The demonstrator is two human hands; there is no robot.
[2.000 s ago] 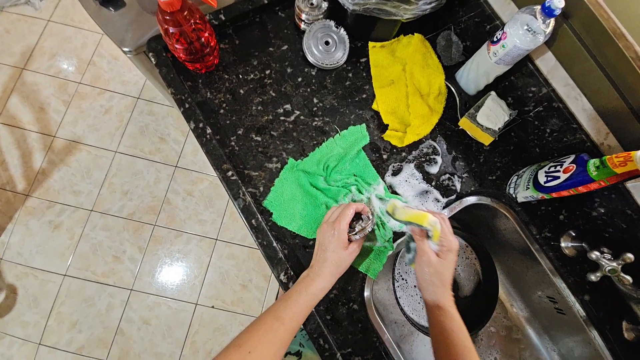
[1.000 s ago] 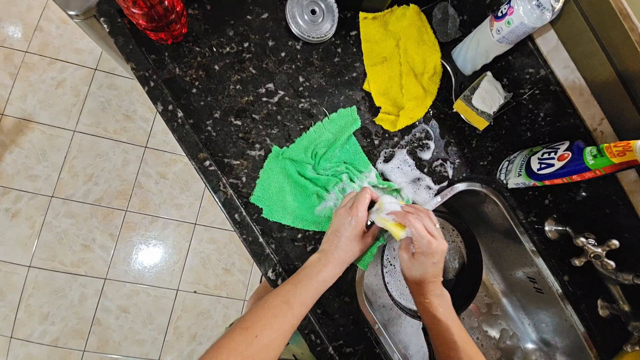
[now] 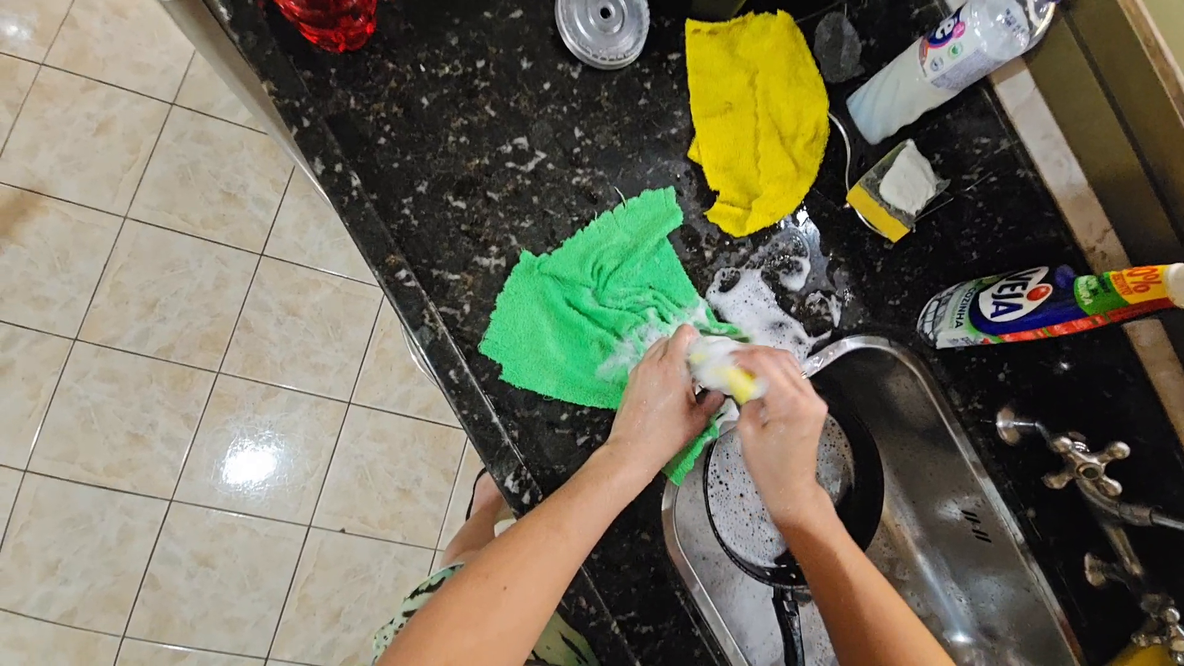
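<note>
My right hand [image 3: 782,416] grips a yellow sponge [image 3: 735,377] covered in white suds. Against the sponge is my left hand [image 3: 661,398], its fingers curled round something small that the hand and foam mostly hide. Both hands are just above the near edge of a wet, soapy green cloth [image 3: 592,301] spread on the black stone counter. Below my right hand, a dark frying pan [image 3: 865,472] with suds in it lies in the steel sink [image 3: 943,518]. White foam [image 3: 758,310] covers the counter between the cloth and the sink rim.
A yellow cloth [image 3: 758,120], a clear ribbed lid [image 3: 603,28] and a red bottle [image 3: 333,18] are on the counter. Right of them are a sponge with a white lump on it [image 3: 888,194], a bottle of whitish liquid [image 3: 943,69], a Veja bottle [image 3: 1045,301] and metal taps [image 3: 1087,462].
Two seconds ago a small clear glass-like item showed in my left hand, with the sponge apart from it in my right. The hands have come together, and that item is now mostly hidden.
</note>
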